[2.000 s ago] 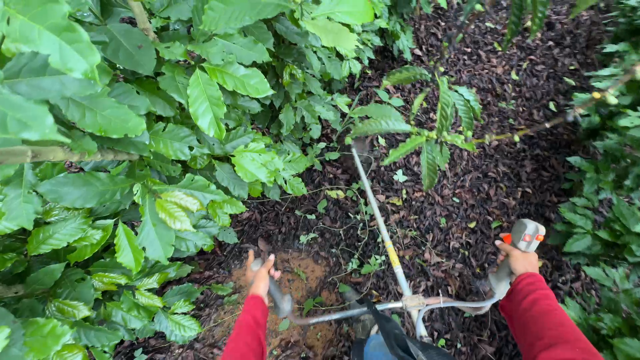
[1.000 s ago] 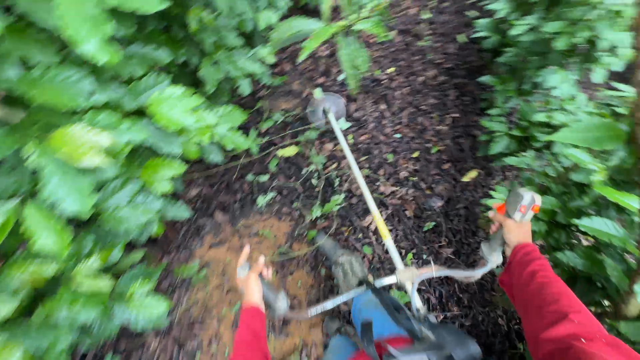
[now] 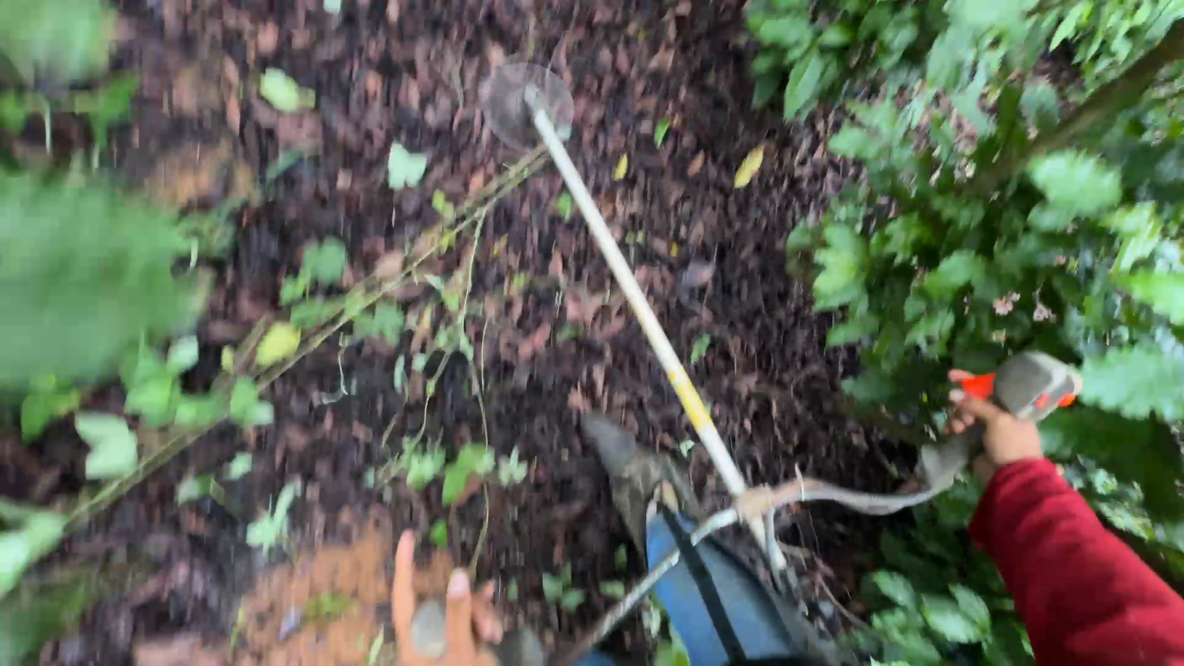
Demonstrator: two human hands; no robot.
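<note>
A brush cutter's long pale shaft (image 3: 629,287), with a yellow band, runs up from my body to a round, blurred cutting head (image 3: 527,104) above the leaf litter. My right hand (image 3: 999,427), in a red sleeve, is closed around the grip of its handlebar (image 3: 865,499), below a grey and orange control housing (image 3: 1041,384). At the bottom edge my left hand (image 3: 444,606) is at the left grip (image 3: 428,631), with fingers raised and spread and the grip resting between them. The lower part of that hand is cut off by the frame.
A thin leafy branch (image 3: 370,296) lies diagonally across the ground, its upper end by the cutting head. Green bushes (image 3: 934,240) line the right side, and blurred foliage (image 3: 83,268) is at the left. My boot (image 3: 629,462) and blue-clad leg (image 3: 712,592) are beside the shaft.
The view has tilted down and shifted. The cutting head, screened by foliage two seconds ago, now shows plainly beside the branch. My right hand has stayed on its grip.
</note>
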